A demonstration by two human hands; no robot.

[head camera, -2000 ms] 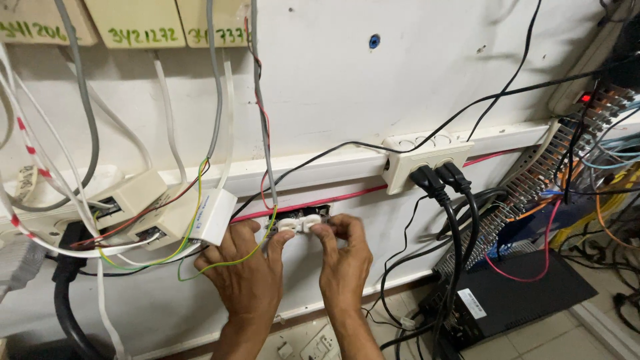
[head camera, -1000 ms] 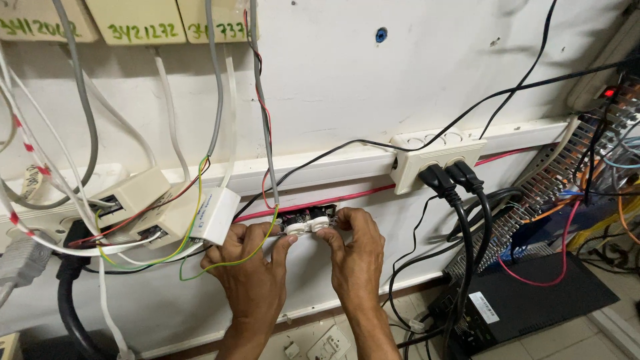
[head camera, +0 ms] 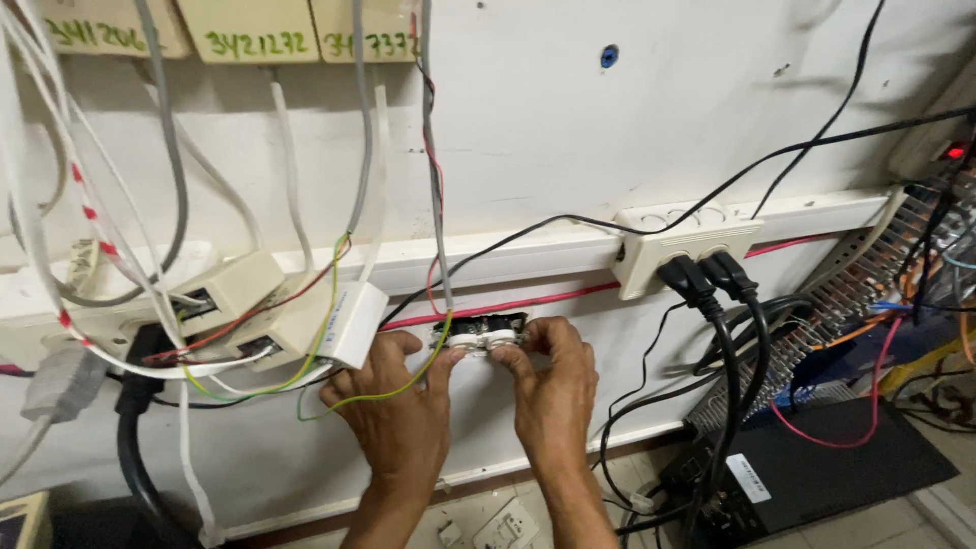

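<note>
Both hands are at a white double socket module [head camera: 482, 339] with a dark back, low on the white wall. My left hand [head camera: 404, 404] grips its left end, thumb on the white face. My right hand [head camera: 553, 389] grips its right end in the same way. The module sits at an opening in the wall, whose inside is mostly hidden. A red cable [head camera: 507, 303] runs just above it, under white cable trunking [head camera: 526, 259]. A grey cable [head camera: 436, 191] comes down to the module's left, and a yellow-green wire [head camera: 396, 395] loops across my left hand.
To the right, a cream outlet box [head camera: 637, 267] holds two black plugs [head camera: 701, 282]. Left are cream junction boxes [head camera: 236, 293], a grey plug [head camera: 65, 381] and tangled wires. Slotted wiring duct [head camera: 846, 282] and a black device [head camera: 846, 457] stand right. A white plate [head camera: 507, 526] lies on the floor.
The socket module has tilted in my fingers, and more of its dark back shows than two seconds ago. Both hands have stayed at its ends.
</note>
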